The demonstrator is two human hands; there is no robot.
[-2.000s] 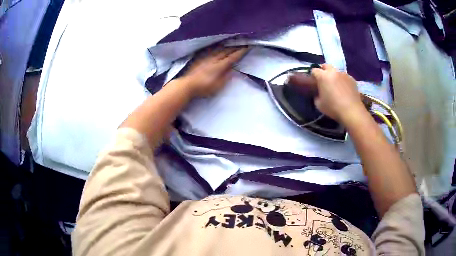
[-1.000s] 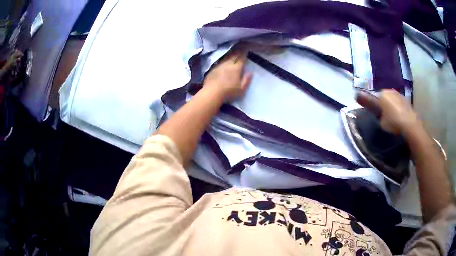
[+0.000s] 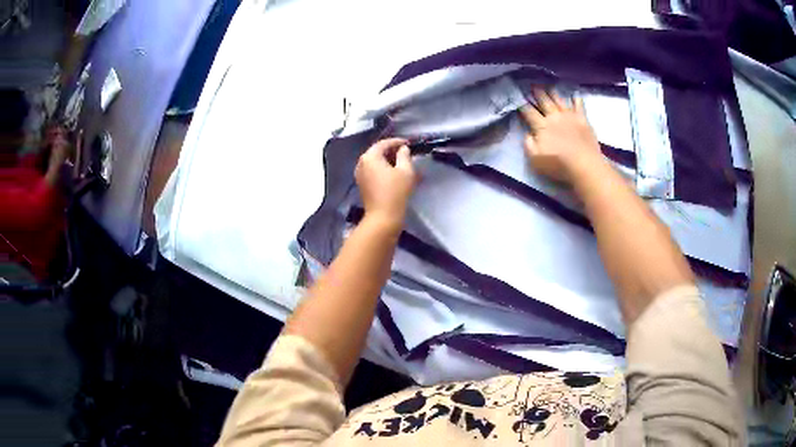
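The dark purple garment body (image 3: 611, 52) lies wrong side up on the pressing table, its pale interfacing (image 3: 489, 227) showing with narrow dark purple seam allowances (image 3: 515, 295) across it. My left hand (image 3: 388, 179) pinches the garment's edge near a seam end at the upper left. My right hand (image 3: 559, 135) lies on the cloth near the top fold, fingers spread and fingertips partly under or against the edge; it holds no iron. The steam iron (image 3: 777, 323) stands at the far right, cut off by the picture's edge. A purple rectangle with a pale strip (image 3: 652, 135) lies at upper right.
The padded pressing table (image 3: 253, 148) has a white cover, tan at the right. Dark purple cloth (image 3: 768, 30) lies at the top right corner. A lilac surface (image 3: 131, 105) with small pale scraps stands at the left. A person in red (image 3: 30, 205) is at the far left edge.
My right hand has let go of the iron, now at the far right, and moved left onto the upper cloth. My left hand now pinches the garment's edge instead of lying flat.
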